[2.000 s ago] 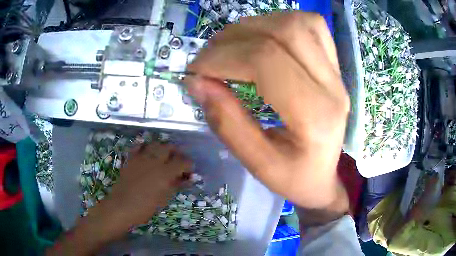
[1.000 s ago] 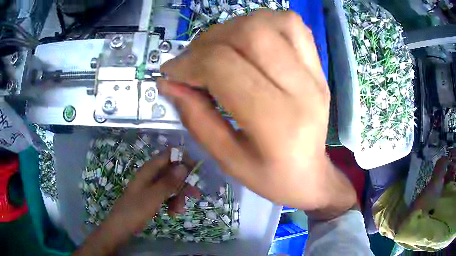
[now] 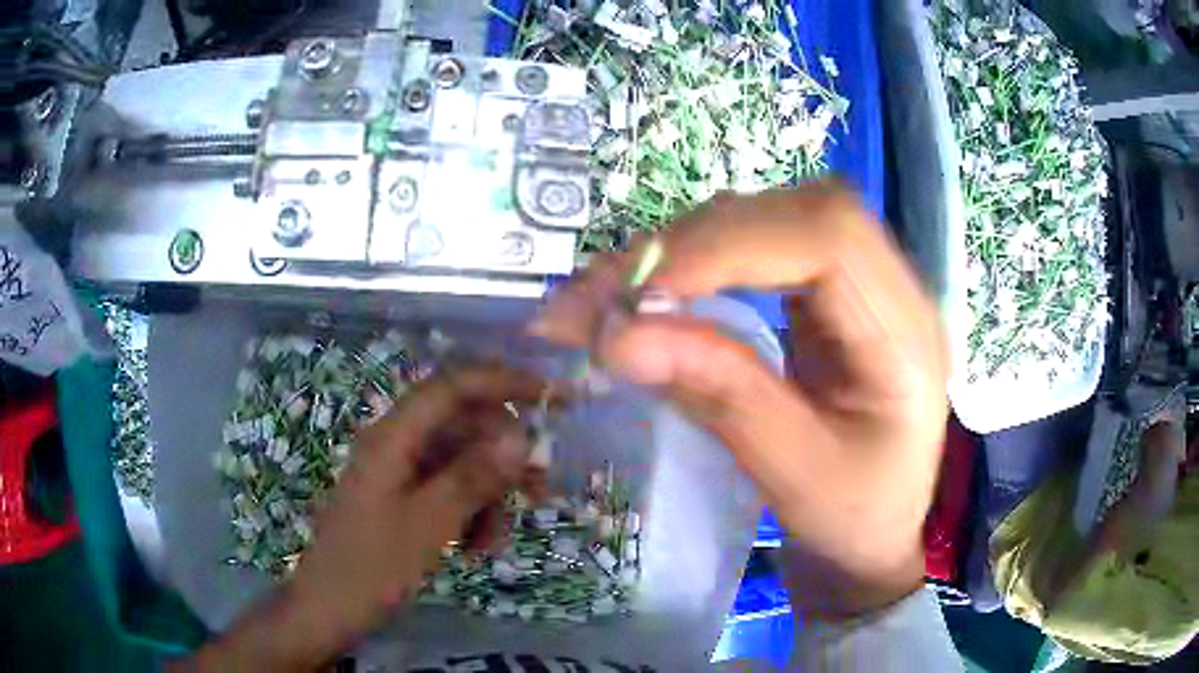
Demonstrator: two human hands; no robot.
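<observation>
My right hand (image 3: 802, 381) is right of the tub, just below the machine's right end. Its thumb and fingertips pinch a short lead (image 3: 647, 276) with a green strand and a white block. My left hand (image 3: 408, 487) is over the translucent parts tub (image 3: 697, 526), close to the right fingertips. Its fingers are curled and blurred, with a small pale piece (image 3: 537, 444) at the fingertips. Green and white leads (image 3: 296, 408) lie in the tub. The machine's steel clamp blocks (image 3: 316, 184) and its work slot with a green spot (image 3: 381, 132) are uncovered.
A blue bin (image 3: 861, 132) piled with green leads stands behind the machine. A long white side tub (image 3: 966, 381) of similar parts is at right. A person in yellow (image 3: 1104, 565) is at lower right. A red item (image 3: 26, 480) and teal crate edge (image 3: 99, 513) are at left.
My right hand has left the machine slot and moved down and right, now holding a lead beside the left hand. My left hand has moved slightly right and up over the tub.
</observation>
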